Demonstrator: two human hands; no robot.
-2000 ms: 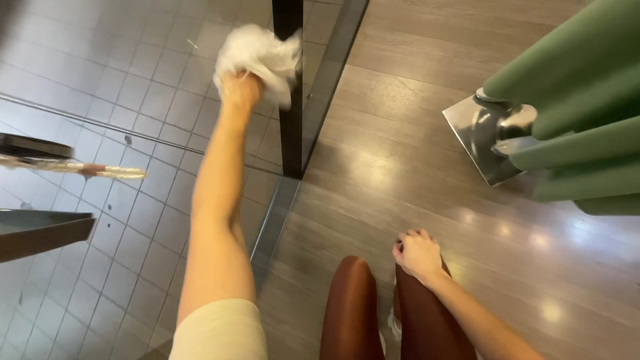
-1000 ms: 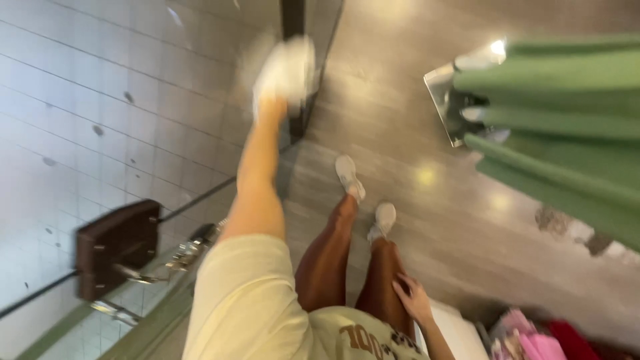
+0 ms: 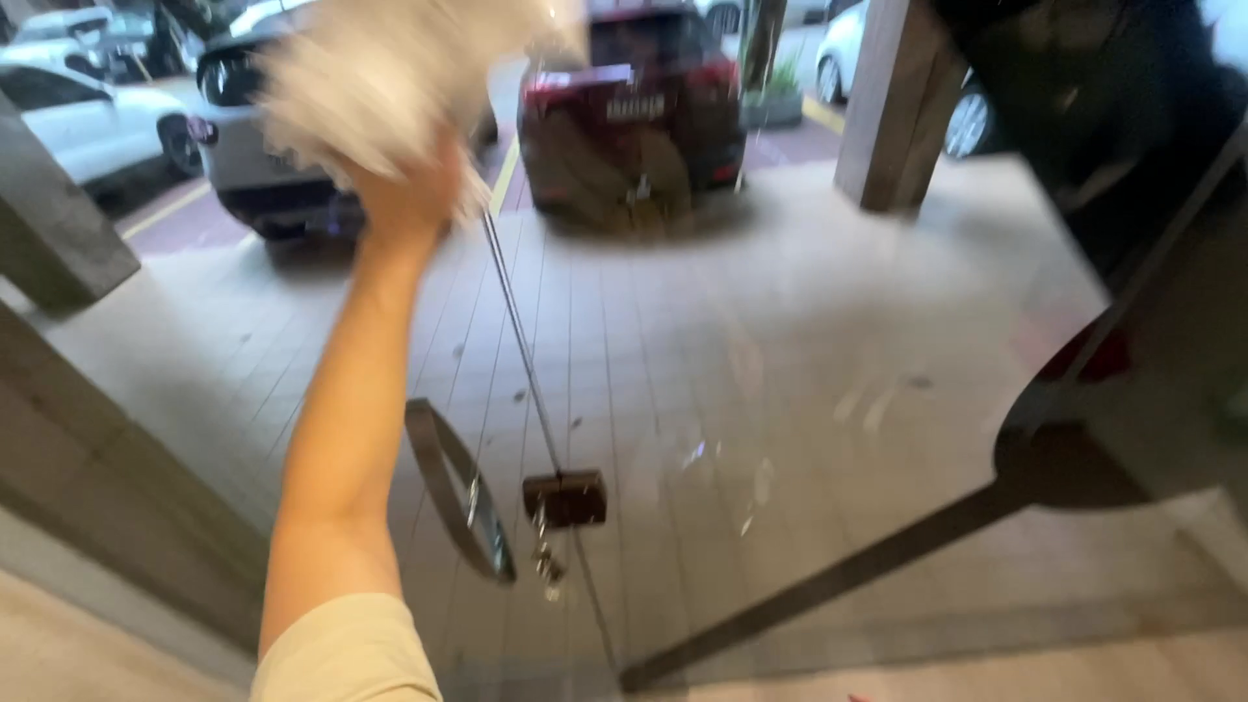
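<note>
My left hand [image 3: 405, 195] grips a crumpled whitish cloth [image 3: 380, 83] at the upper left, both blurred by motion. My left arm reaches up from the bottom edge in front of a glass door [image 3: 702, 390]; whether the cloth touches the glass cannot be told. A thin dark seam runs down from beside the hand to a brown lock case [image 3: 575, 499], with keys [image 3: 548, 565] hanging below it. Left of the lock is a curved dark door handle [image 3: 429, 468]. My right hand is out of view.
Through the glass show a tiled pavement, a dark red car [image 3: 634, 107], a grey car [image 3: 283, 166] and square pillars [image 3: 897, 107]. A dark diagonal bar shape [image 3: 838, 585] crosses the lower right. A beige wall edge [image 3: 117, 458] borders the left.
The view has swung up from the floor to the glass and the cars outside. My left hand still holds the cloth. My right hand, earlier on my leg, has left the view.
</note>
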